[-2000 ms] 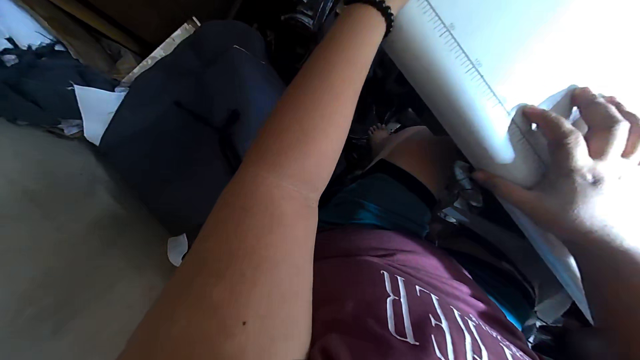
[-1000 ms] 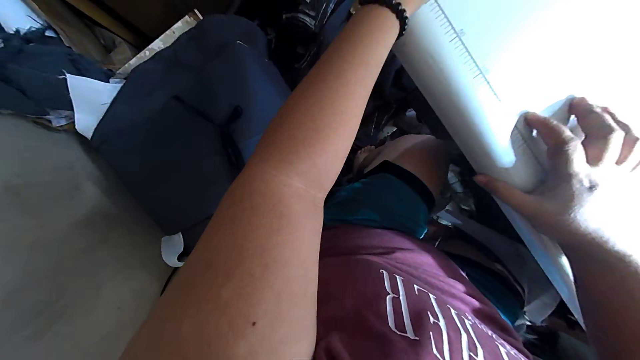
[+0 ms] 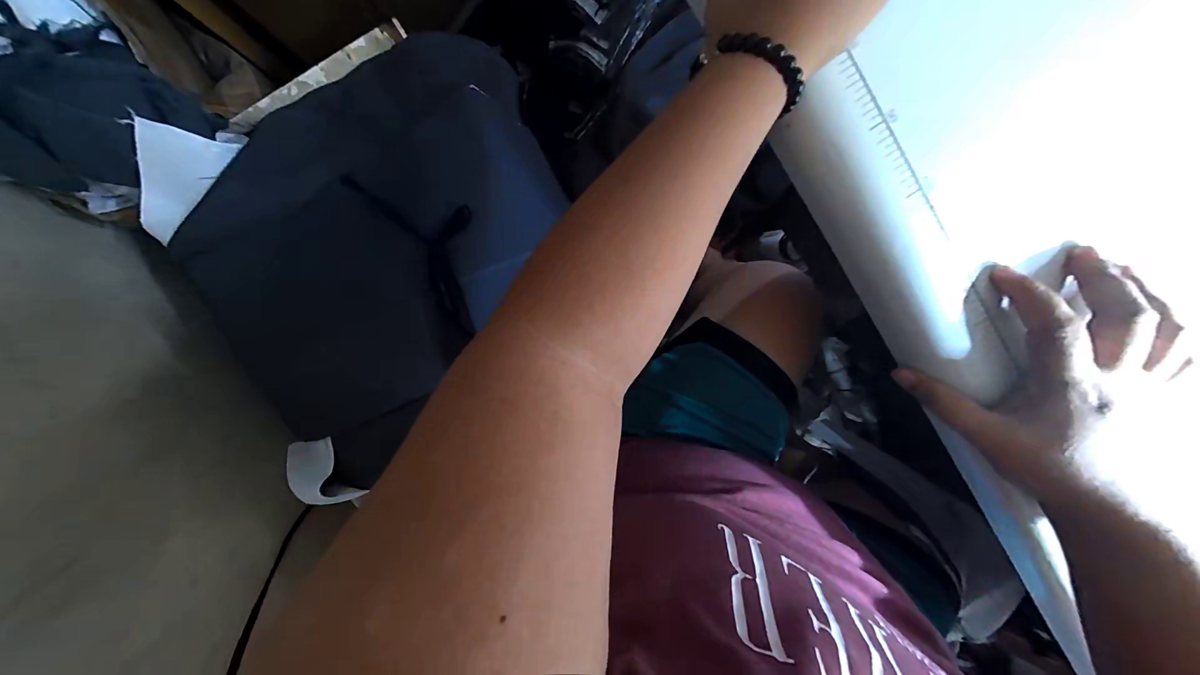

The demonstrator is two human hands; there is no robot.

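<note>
A white work surface [image 3: 844, 187] with a rounded front edge and a ruler scale runs down the right side. My left hand [image 3: 797, 23] is cut off at the top edge, by the upper end of this surface; its fingers are out of view, and a black beaded bracelet [image 3: 764, 58] circles the wrist. At the right, my right hand [image 3: 1059, 366] has its fingers bent over a raised fold of white cloth [image 3: 998, 328], thumb at the front edge. Strong glare hides part of this hand and the surface beyond. White material [image 3: 1008, 530] hangs below that hand.
Dark grey fabric [image 3: 309, 272] with a black cord is spread over something bulky at the left. White scraps [image 3: 178, 169] and dark cloth [image 3: 84, 94] lie at upper left, above the grey floor [image 3: 103, 403]. Crumpled clear plastic [image 3: 839, 375] shows beneath the work surface.
</note>
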